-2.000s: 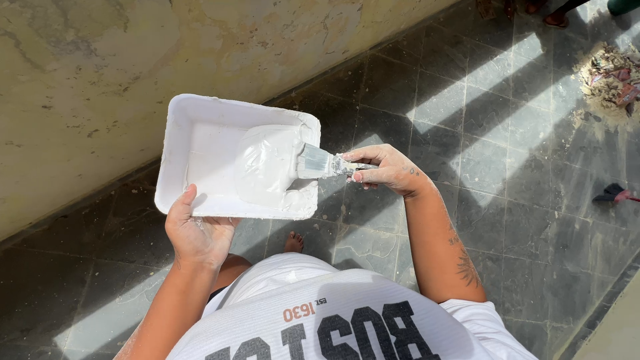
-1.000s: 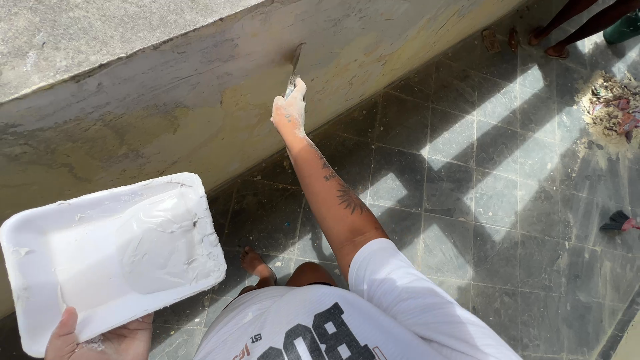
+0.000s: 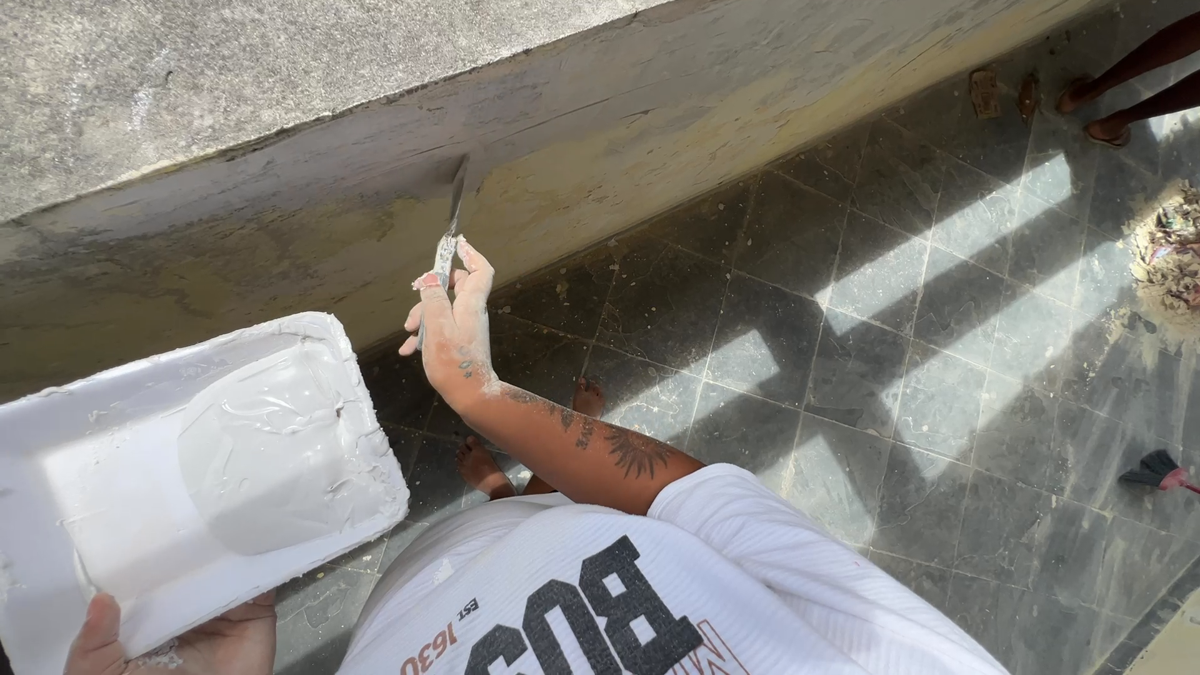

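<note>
At the lower left my left hand [image 3: 202, 642] holds a white plastic tray [image 3: 122, 572] by its near edge, the thumb over the rim. A smooth mass of white putty [image 3: 272, 450] lies in the tray's right part, and more is smeared on the rim. My right hand [image 3: 455, 319], dusted with white, grips a putty knife [image 3: 456, 206] by its smeared handle. The knife's blade, seen nearly edge-on, meets the upper part of a low wall [image 3: 581, 159] with patchy grey and yellowish plaster. Both hands are at different heights in view, the right one beyond the tray's corner.
The wall has a rough concrete top [image 3: 234, 84]. Dark floor tiles [image 3: 769, 309] carry sunlit bands. A debris pile [image 3: 1172, 248] lies at the right, with a brush [image 3: 1158, 472] below it. Another person's legs [image 3: 1144, 70] stand at the upper right.
Two seconds ago the knife was at the putty in the tray; my right hand has since brought it to the wall. The tray has shifted to the lower left in my left hand.
</note>
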